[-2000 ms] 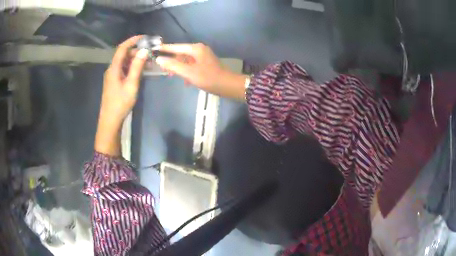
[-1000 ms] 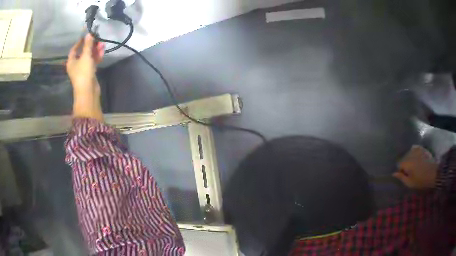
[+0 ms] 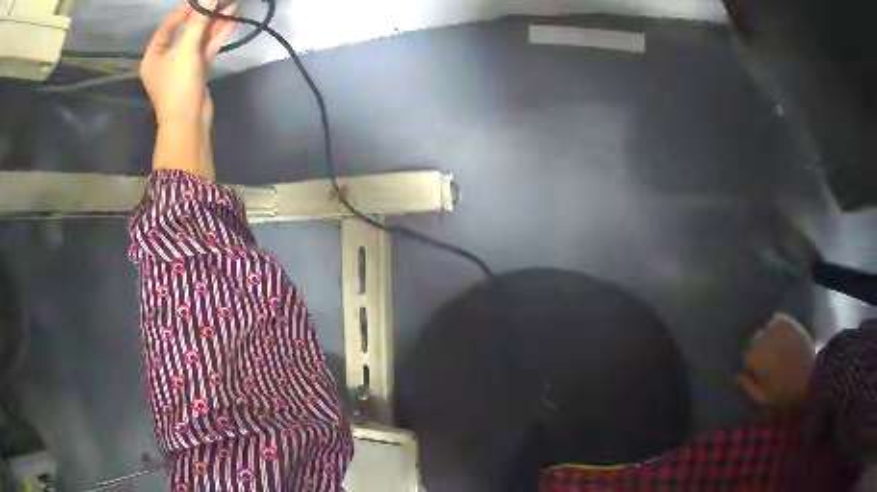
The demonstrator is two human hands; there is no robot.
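My left hand (image 3: 178, 62) is raised at the top left edge, its fingertips at a loop of thin black power cord (image 3: 322, 115). The upper end of the cord is cut off by the picture's edge, and whether the fingers grip it is unclear. The cord hangs down over a cream metal table leg foot (image 3: 385, 195) and runs to a round black disc base (image 3: 548, 356). My right hand (image 3: 777, 360) is low at the right, small and blurred, near the red checked cloth; its fingers are not clear.
A cream slotted metal bar (image 3: 365, 307) joins the foot, with a pale framed panel (image 3: 385, 461) below it. A cream box-like part (image 3: 34, 38) is at the top left. A pale strip (image 3: 587, 38) lies on the grey floor (image 3: 577, 144). A dark rod (image 3: 846, 281) is at the right edge.
Both hands were together on a small pale object; they then parted, left to the cord, right to the far right. Since then the plugs have left view at the top.
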